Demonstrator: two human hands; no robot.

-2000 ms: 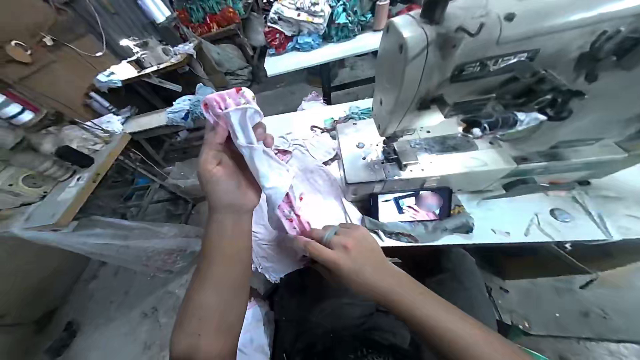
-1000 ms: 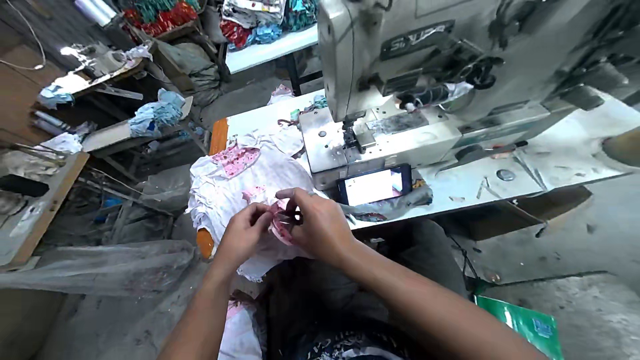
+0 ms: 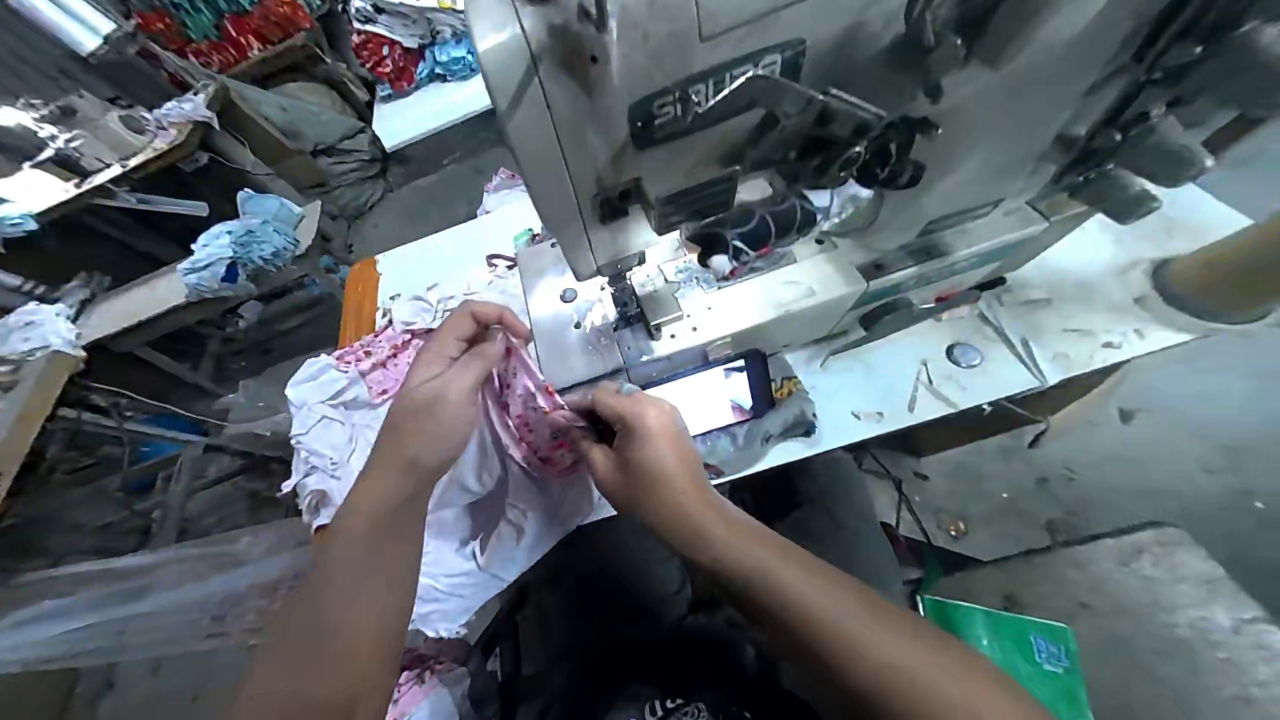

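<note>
My left hand [image 3: 450,385] pinches the upper end of a pink floral fabric band [image 3: 530,410], part of a white garment [image 3: 490,530]. My right hand [image 3: 635,440], with a ring on one finger, grips the band's other side near its lower right. The band hangs in a loop between both hands, just in front of the needle area of an industrial sewing machine [image 3: 640,300]. White cloth spreads over the table edge and hangs down below my hands; more pink floral print [image 3: 380,362] shows left of my left hand. My right fingertips partly overlap the band.
A smartphone [image 3: 715,395] with a lit screen lies beside my right hand on grey cloth [image 3: 770,440]. Scissors-like metal tools [image 3: 1012,340] and a round disc [image 3: 964,355] lie farther right. A green bag [image 3: 1010,650] is at the lower right, light blue cloth [image 3: 245,240] at the left.
Two seconds ago my left hand held the garment raised at the left; now it is lower, and the band is stretched between both hands nearer the machine. The view has shifted closer to the machine.
</note>
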